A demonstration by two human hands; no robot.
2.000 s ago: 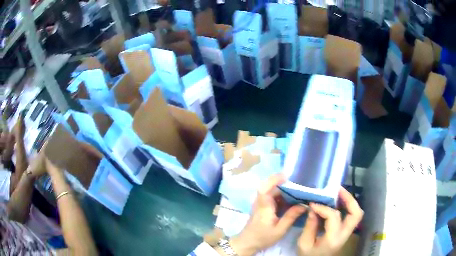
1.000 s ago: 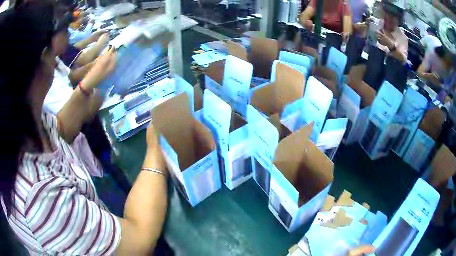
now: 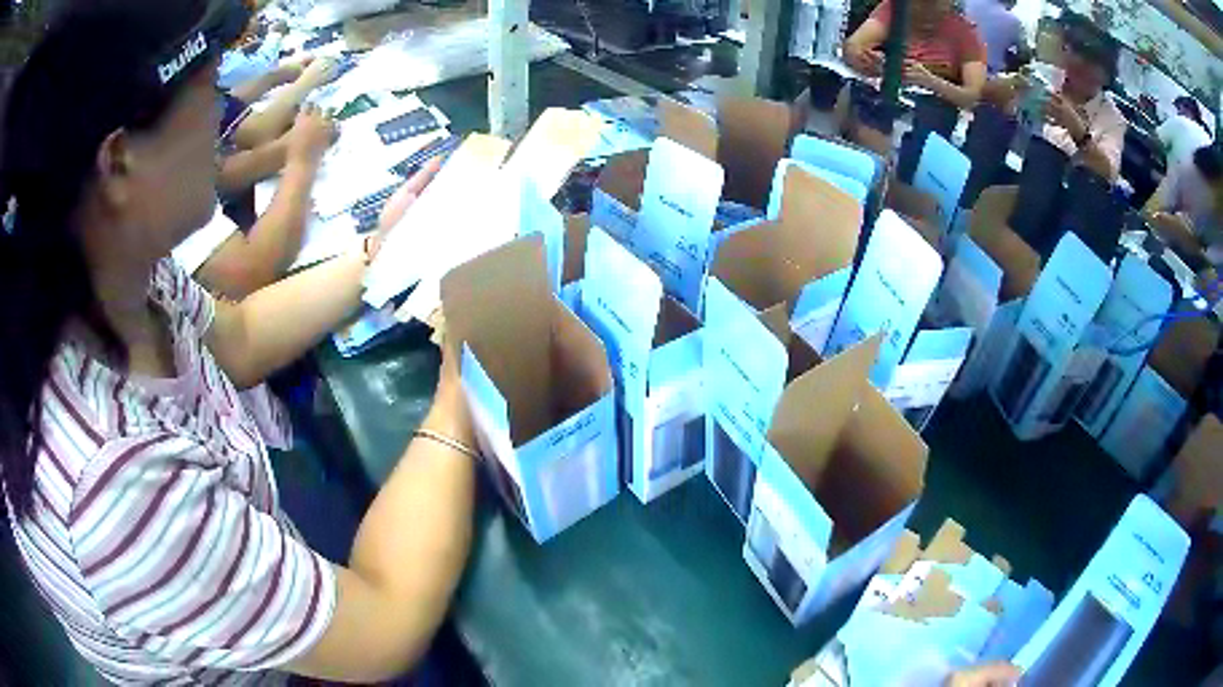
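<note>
A blue and white retail box (image 3: 1089, 620), with a dark cylinder pictured on it, is tilted at the bottom right and cut off by the edge. Part of my left hand (image 3: 986, 675) shows at the bottom edge, with fingers at the box's lower left side; the rest is cut off. My right hand is out of the picture. Flat carton blanks (image 3: 925, 607) with brown edges lie left of the box, partly under my hand.
Open erected cartons (image 3: 832, 503) stand on the dark green bench (image 3: 577, 591) from centre to right. A person in a striped shirt (image 3: 161, 497) reaches in from the left, one hand behind the nearest carton (image 3: 557, 463). Other people (image 3: 925, 51) work at the back. A metal post (image 3: 508, 67) stands behind.
The view has swung left, so my retail box moved to the bottom right and my right hand left the picture. The neighbour's raised blanks have come down beside the cartons.
</note>
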